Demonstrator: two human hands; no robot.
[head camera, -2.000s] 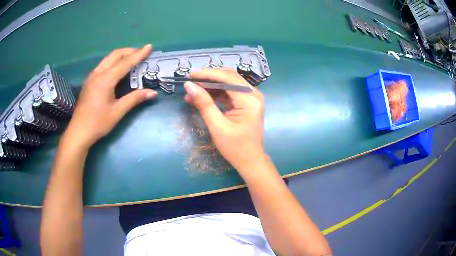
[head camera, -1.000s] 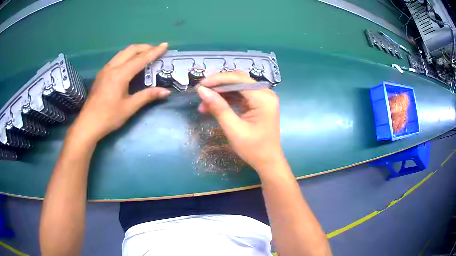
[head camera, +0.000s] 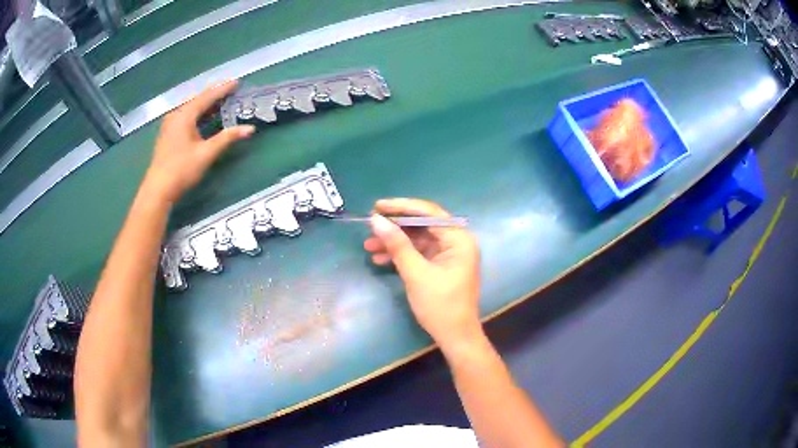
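My left hand (head camera: 190, 143) grips the left end of a grey comb-shaped metal plate (head camera: 306, 98) at the back of the green bench; the thumb is at its scalloped edge. My right hand (head camera: 429, 267) holds thin silver tweezers (head camera: 429, 220) like a pen, pointing left, with the tips close to the right end of the nearer castings. These castings (head camera: 254, 219) lie between my hands with their lobes towards me. Fine orange-copper pieces (head camera: 293, 328) are scattered on the bench in front of them.
A stack of castings (head camera: 48, 350) stands at the far left beside my left forearm. A blue bin (head camera: 584, 162) with an orange mass stands at the right, above a blue stool (head camera: 726, 206). More castings (head camera: 582, 31) lie at the back right. A metal rail (head camera: 219, 74) runs behind.
The view has turned and shifted. My left hand has moved to the back with a plate, apart from the nearer castings. My right hand and tweezers are off the lobes, at the right.
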